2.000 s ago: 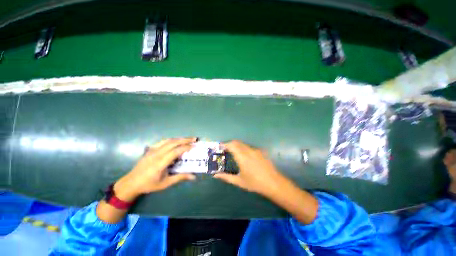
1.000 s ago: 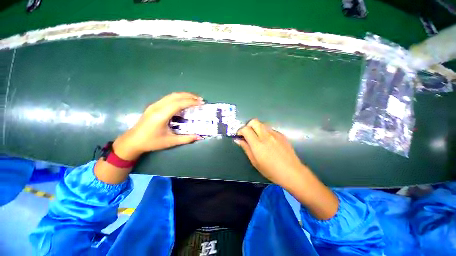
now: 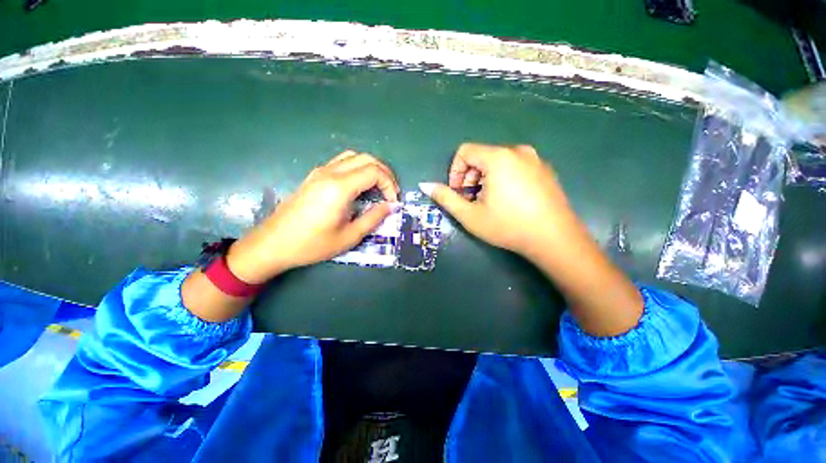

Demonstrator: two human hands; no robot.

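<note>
The opened phone assembly (image 3: 418,237) lies on the dark-green bench mat in front of me, silvery-white on its left part and dark with small bright spots at its right end. My left hand (image 3: 340,206) is over its upper left part, thumb and fingertips together at its top edge; whether they pinch something small cannot be told. My right hand (image 3: 507,194) is beside its upper right corner with fingers curled. A short dark thing (image 3: 471,191), perhaps a tool end, shows among those fingers. A red band (image 3: 228,276) is on my left wrist.
A clear plastic bag (image 3: 727,203) with dark strips and a white label lies at the right, near a pale post (image 3: 809,113). A worn white edge (image 3: 408,41) separates the bench from the green belt (image 3: 507,20). A dark phone (image 3: 670,9) lies on the belt.
My left hand has moved from gripping the phone's left end to its top edge. My right hand has moved up from the lower right corner. The view has shifted.
</note>
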